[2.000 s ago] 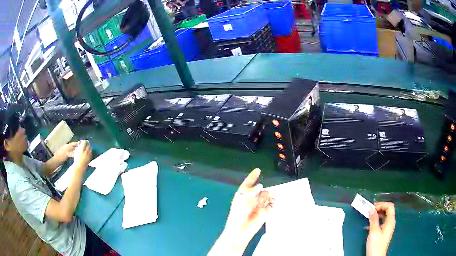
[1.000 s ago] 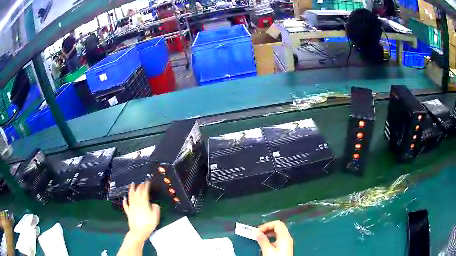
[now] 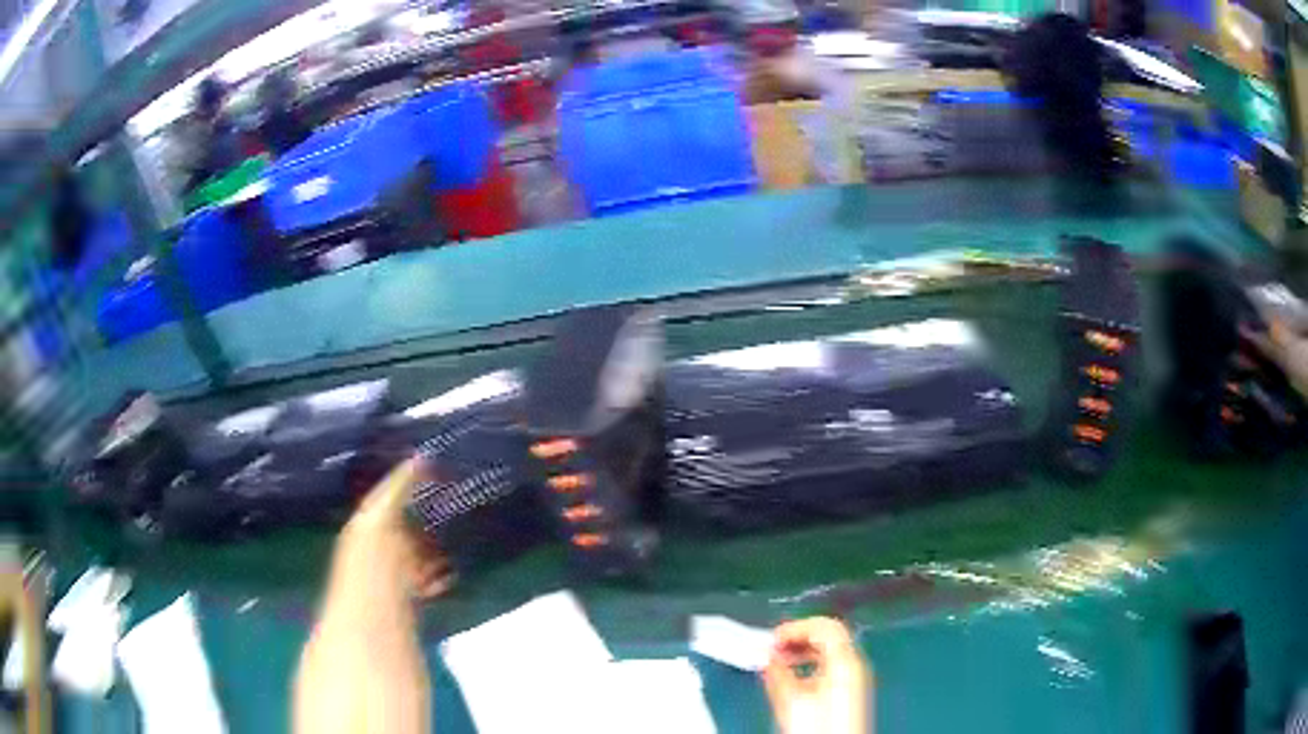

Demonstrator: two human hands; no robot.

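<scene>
The frame is blurred. My left hand (image 3: 376,574) is at the left front edge of a black retail box (image 3: 474,466) lying flat; the blur hides whether its fingers grip the box. My right hand (image 3: 818,667) pinches a small white barcode label (image 3: 729,641) above the bench, its print unreadable. A white label sheet (image 3: 531,663) lies on the bench between my hands. A retail box with orange icons (image 3: 585,430) stands upright just right of the flat box.
More flat boxes (image 3: 839,430) lie right of the upright one on the dark green belt (image 3: 803,552). Another upright box (image 3: 1097,359) is further right. Another person's hand (image 3: 1280,351) is at the far right. A black smartphone (image 3: 1216,674) and wrinkled tape (image 3: 1069,574) lie lower right.
The view has swung right since the first frame. My left hand has gone from near the sheet to the flat box, shifting to its left edge. My right hand still holds the label.
</scene>
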